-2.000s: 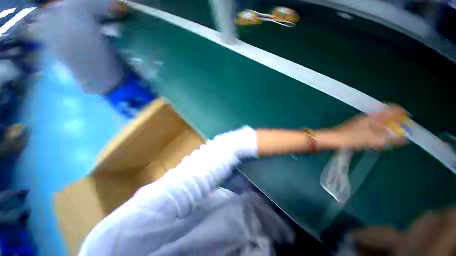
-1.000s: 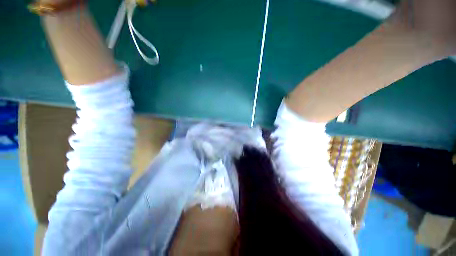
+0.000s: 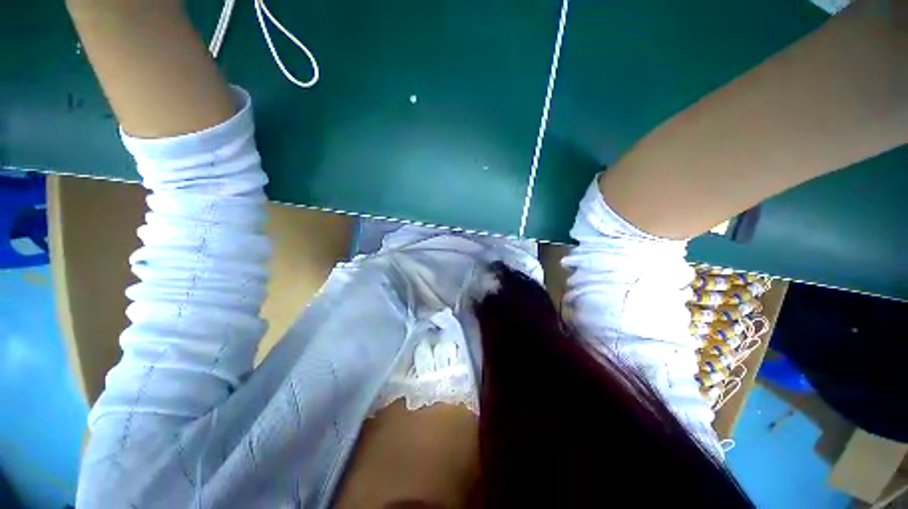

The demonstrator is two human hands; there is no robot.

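Observation:
A thin white cord loop (image 3: 290, 52) hangs into view at the top left, over the green worktop (image 3: 398, 129). The unit it belongs to is cut off by the top edge. Both my forearms reach forward over the worktop, with white sleeves bunched below the elbows. My left hand is beyond the top edge and my right hand is beyond the upper right edge, so neither shows.
A carton (image 3: 85, 288) stands at the left below the worktop edge. Another carton at the right holds rows of yellow-and-white units (image 3: 719, 323) with loose cords. A small dark-and-white piece (image 3: 742, 225) lies near the worktop edge. The floor (image 3: 787, 437) is blue.
The view has turned from the left side of the line down to my lap and the worktop edge. My left hand and the yellow unit at it have left the picture at the top.

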